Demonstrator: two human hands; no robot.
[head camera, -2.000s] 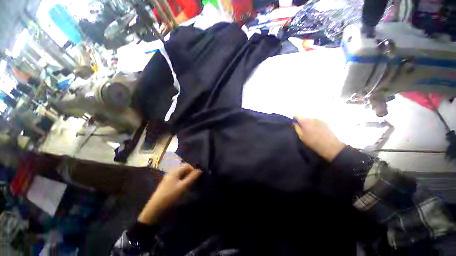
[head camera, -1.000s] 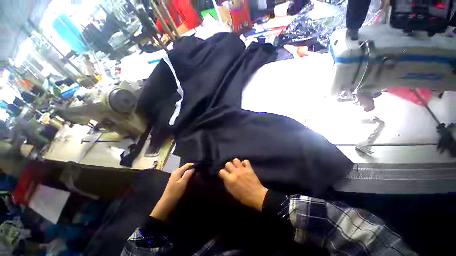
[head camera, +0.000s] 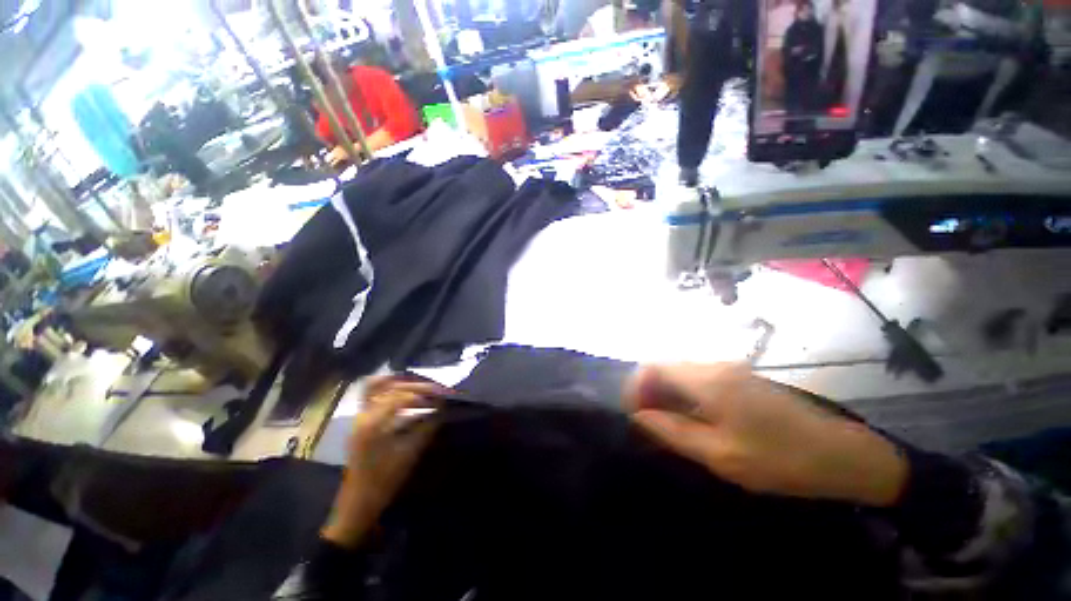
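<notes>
A black garment piece (head camera: 552, 470) hangs over the table's front edge below the machine. My left hand (head camera: 388, 440) grips its left part, with fingers bent at the upper edge. My right hand (head camera: 752, 432) pinches its upper edge further right; the fingertips are blurred. The edge looks stretched between both hands. A larger black garment bundle (head camera: 435, 247) with a white strip (head camera: 356, 270) lies behind, on the left of the table. The lockstitch machine (head camera: 822, 223) stands at the right; its needle area (head camera: 726, 285) is brightly lit, with no cloth under it.
A screwdriver (head camera: 902, 340) and a red-pink scrap (head camera: 828, 272) lie by the machine. A phone (head camera: 810, 76) stands above the head. An older sewing machine (head camera: 200, 299) is at the left. A person in red (head camera: 378, 103) is at the back, beside an orange-red box (head camera: 496, 123).
The view has tilted up, showing the phone and a person in red. My right hand has moved right and up, away from my left hand. The garment's edge is now raised between the hands.
</notes>
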